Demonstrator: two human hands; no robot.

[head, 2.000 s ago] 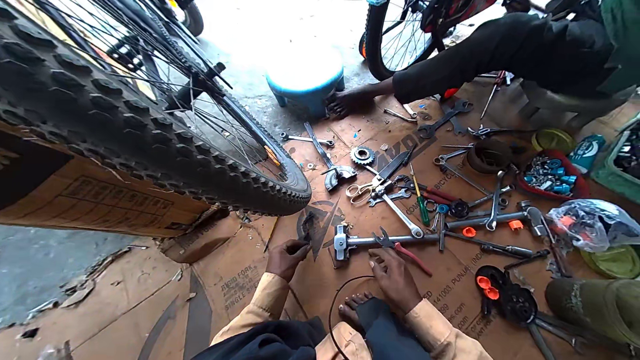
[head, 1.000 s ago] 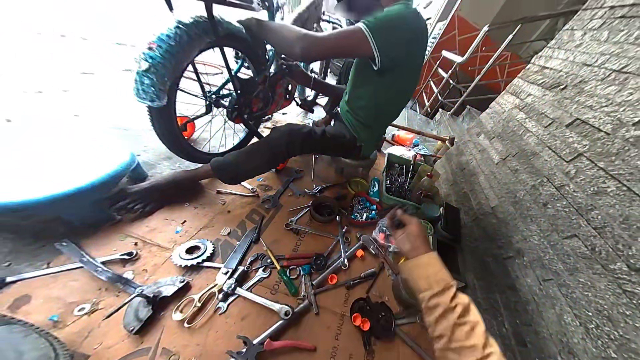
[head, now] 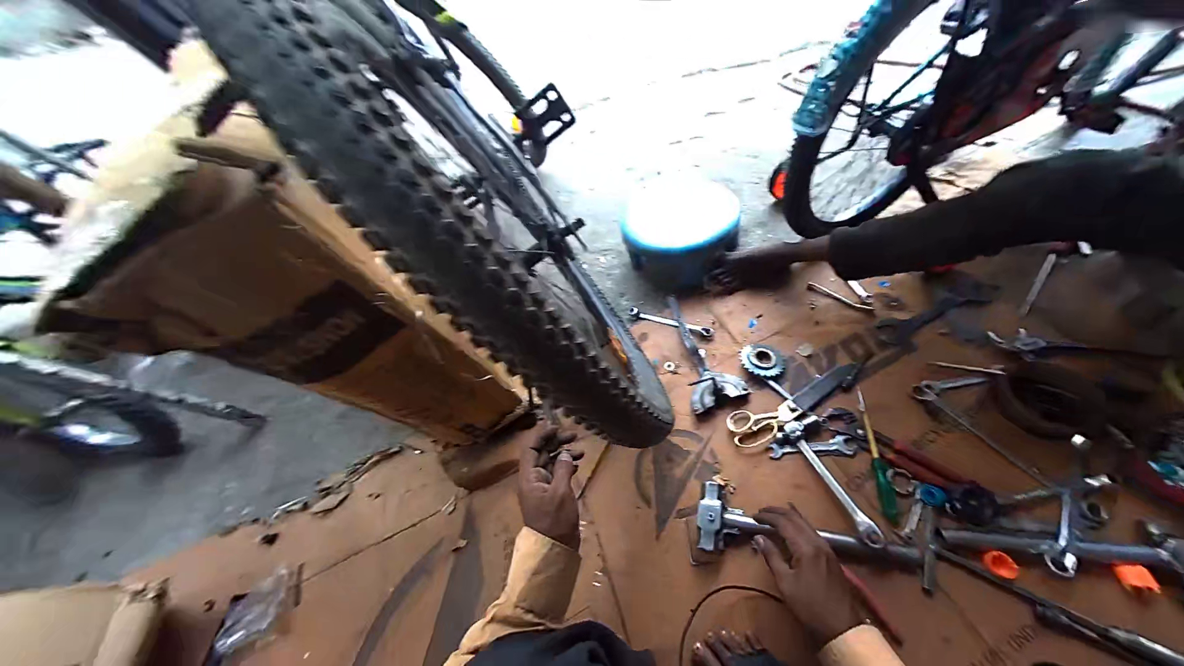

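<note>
My left hand [head: 550, 486] is at the lower edge of the knobby bicycle tyre [head: 435, 250], fingers curled; whether something small is between them cannot be told. My right hand [head: 809, 573] lies over the handle side of a metal hammer-like tool [head: 710, 516], fingers apart; its grip is unclear. Just beyond it lie a combination wrench [head: 837, 486], scissors [head: 754, 427] with pale handles, a toothed sprocket [head: 762, 361] and a green-handled screwdriver [head: 883, 481]. A long metal bar [head: 1045, 544] runs to the right. Red-handled pliers are partly hidden behind my right hand.
A large cardboard box [head: 305, 324] stands left of the tyre. Ahead are a blue tub [head: 680, 231] and another person's outstretched leg [head: 980, 217], beside a second bicycle wheel [head: 851, 148]. Cardboard sheeting [head: 388, 555] covers the floor. Orange plastic parts [head: 1001, 564] lie at right.
One second ago my right hand was over the containers at the right; now it is back by the hammer-like tool. The view has swung left, and my left hand is in view again, beside the tyre.
</note>
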